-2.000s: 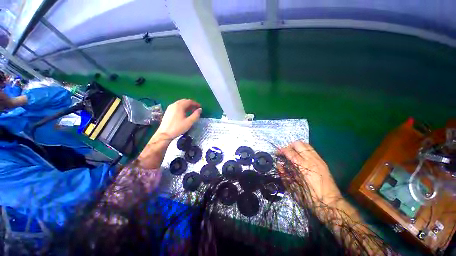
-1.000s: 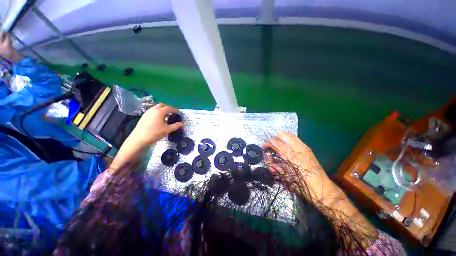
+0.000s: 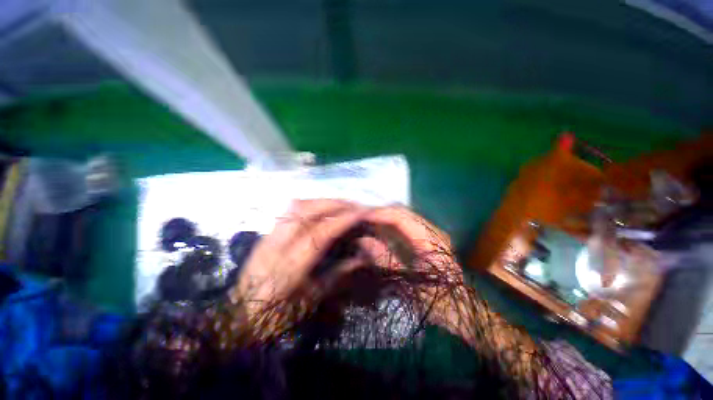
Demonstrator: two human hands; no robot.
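Observation:
The view is blurred, and hair covers its lower middle. My left hand (image 3: pixel 285 248) and my right hand (image 3: pixel 426 241) are together over the right half of the silvery-white sheet (image 3: pixel 211 187). A dark curved shape, seemingly a round black part (image 3: pixel 391 234), shows between the curled fingers. My left hand appears closed on it; the grip of my right hand is unclear. Other round black parts (image 3: pixel 178 233) lie on the sheet to the left of my hands, some touching or overlapping.
The orange test fixture (image 3: pixel 520 211) stands at the right, with a pale green plate (image 3: pixel 557 258) and metal and clear fittings. A pale slanted post (image 3: pixel 195 90) meets the green bench (image 3: pixel 344 117) behind the sheet. Dark items and a clear bag (image 3: pixel 66 185) are at the left.
The view has swung right, bringing the fixture nearer the middle. My left hand has moved from the sheet's left edge across to my right hand, apparently with the black part it took.

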